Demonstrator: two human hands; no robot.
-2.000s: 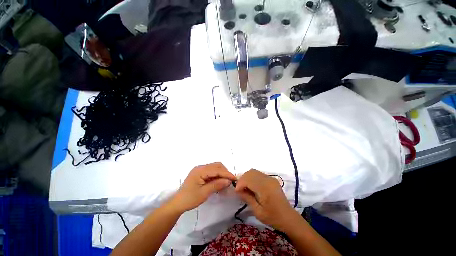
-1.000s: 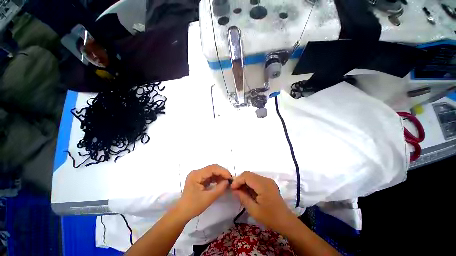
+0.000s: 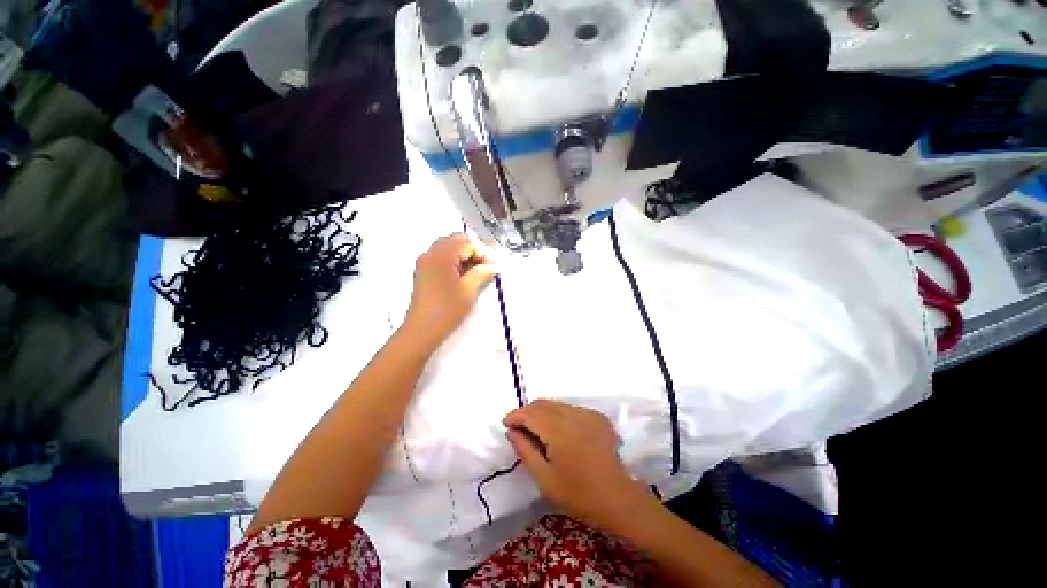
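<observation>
A black cord (image 3: 509,333) runs straight on the white fabric panel (image 3: 792,345) between my two hands. My left hand (image 3: 450,281) pinches the cord's upper end close to the presser foot (image 3: 530,236) of the sewing machine (image 3: 672,57). My right hand (image 3: 568,450) pinches the cord lower down near the table's front, and a loose tail curls out to its left. Another black cord (image 3: 650,322) lies in a long line on the panel to the right of my hands.
A tangled pile of black cords (image 3: 258,299) lies on the left of the white table (image 3: 172,459). Black cloth strips (image 3: 792,121) drape over the machine. Red-handled scissors (image 3: 944,281) lie at the right. Dark cloth (image 3: 333,138) lies behind the pile.
My left hand has moved up and left to near the presser foot, away from my right hand. The cord is now stretched between them. The view has shifted slightly.
</observation>
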